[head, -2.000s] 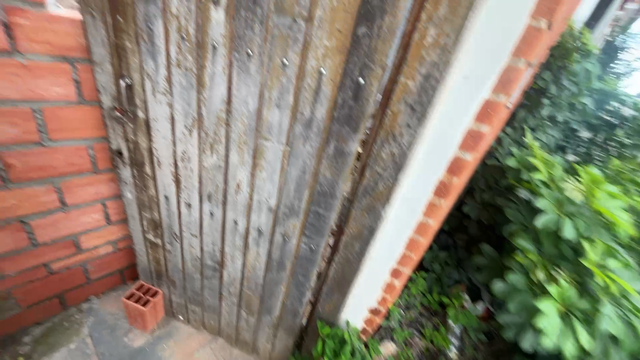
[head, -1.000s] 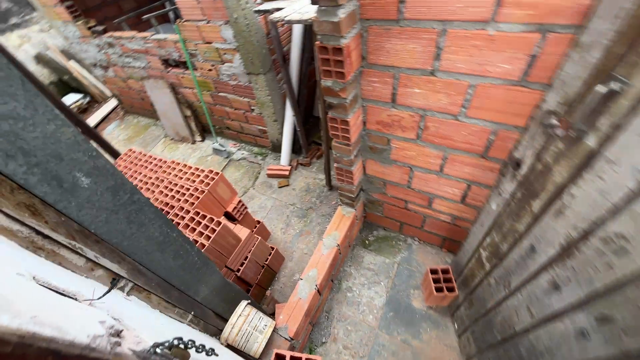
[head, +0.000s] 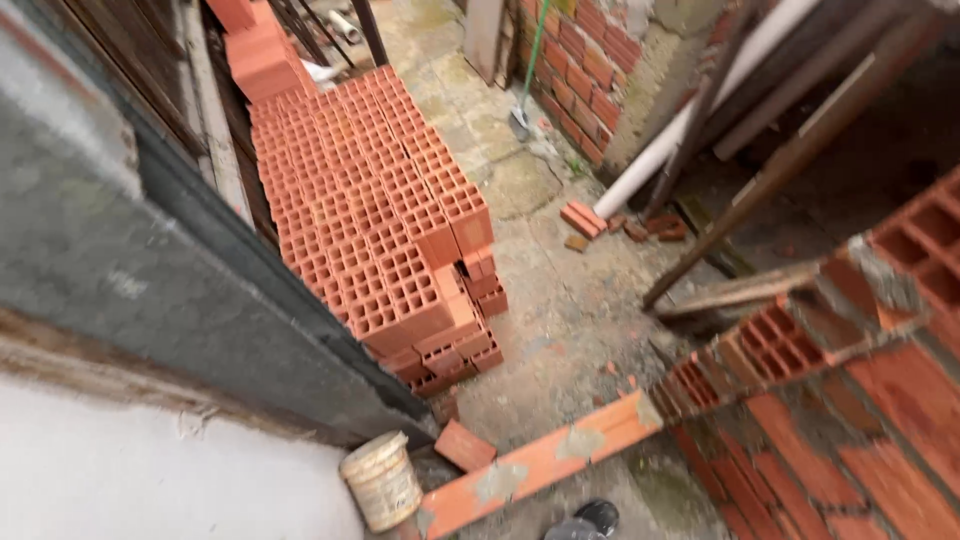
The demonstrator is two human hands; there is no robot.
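Observation:
Neither of my hands is in view. A low course of hollow clay bricks (head: 540, 465) with grey mortar patches on top crosses the lower middle, between a white plastic bucket (head: 381, 481) and a brick wall (head: 847, 442) on the right. The bucket is stained and tilted in this view. Past the low course rises a large stack of hollow clay bricks (head: 360, 202), most with their holes facing up. One loose brick (head: 465, 445) lies between the bucket and the stack. The tip of a dark shoe (head: 598, 516) shows at the bottom edge.
A grey-plastered door jamb (head: 187, 277) runs down the left. A white pipe (head: 660, 150) and wooden poles (head: 795, 150) lean at the upper right, near broken brick pieces (head: 583, 219). A green-handled tool (head: 535, 64) stands farther back on the rough concrete floor (head: 547, 307).
The view has swung from the plank door to the brick stack and low course. The single brick standing by the door in both earlier frames is out of view now.

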